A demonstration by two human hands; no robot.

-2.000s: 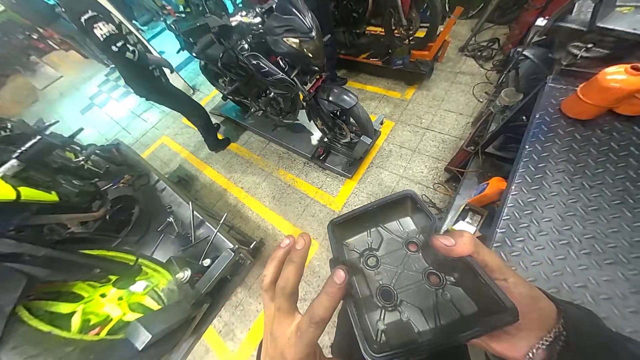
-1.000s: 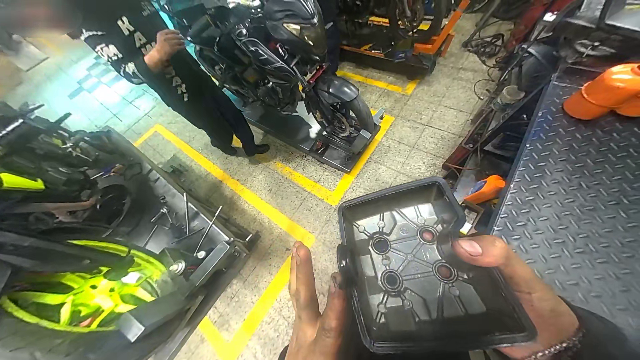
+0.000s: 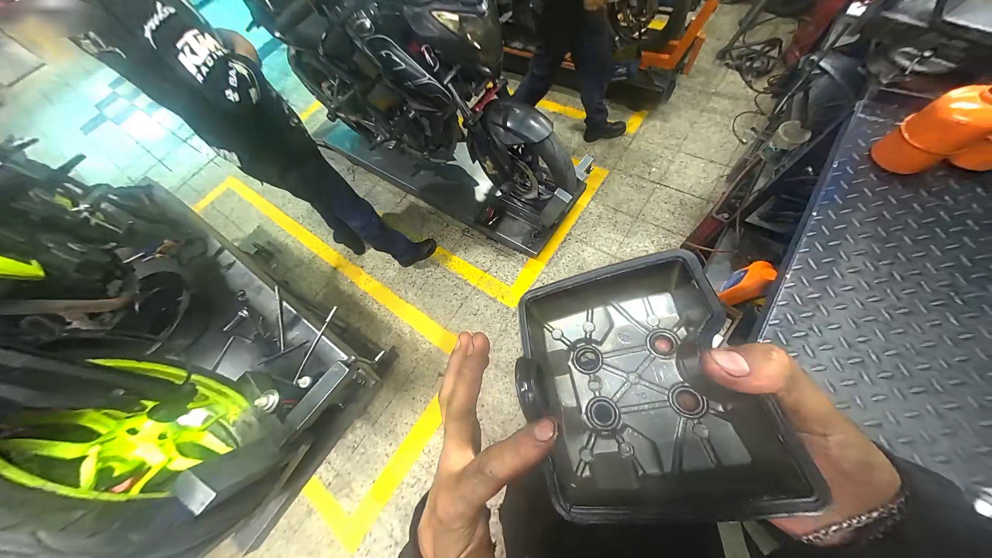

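A black plastic box-shaped housing [image 3: 635, 395] is tilted with its hollow inside facing me; several round holes and moulded ribs show in its floor. My right hand [image 3: 814, 434] grips its right side, thumb over the rim and the other fingers hidden behind it. Left of the housing, my left hand [image 3: 480, 457] stands with its fingers apart, the thumb tip at the left rim near a small side tab. Whether that thumb presses on the rim I cannot tell.
At right is a diamond-plate metal bench [image 3: 891, 287] bearing orange containers [image 3: 938, 132]. A lift with a motorcycle wheel [image 3: 139, 449] and tools stands at left. Ahead are a black motorcycle [image 3: 434, 85], a person in dark clothes [image 3: 256, 116] and another person's legs [image 3: 573, 70].
The person at left has stepped nearer to the middle, and another person's legs now show more beyond the motorcycle. Both my hands stay at the housing, with the right hand holding it throughout.
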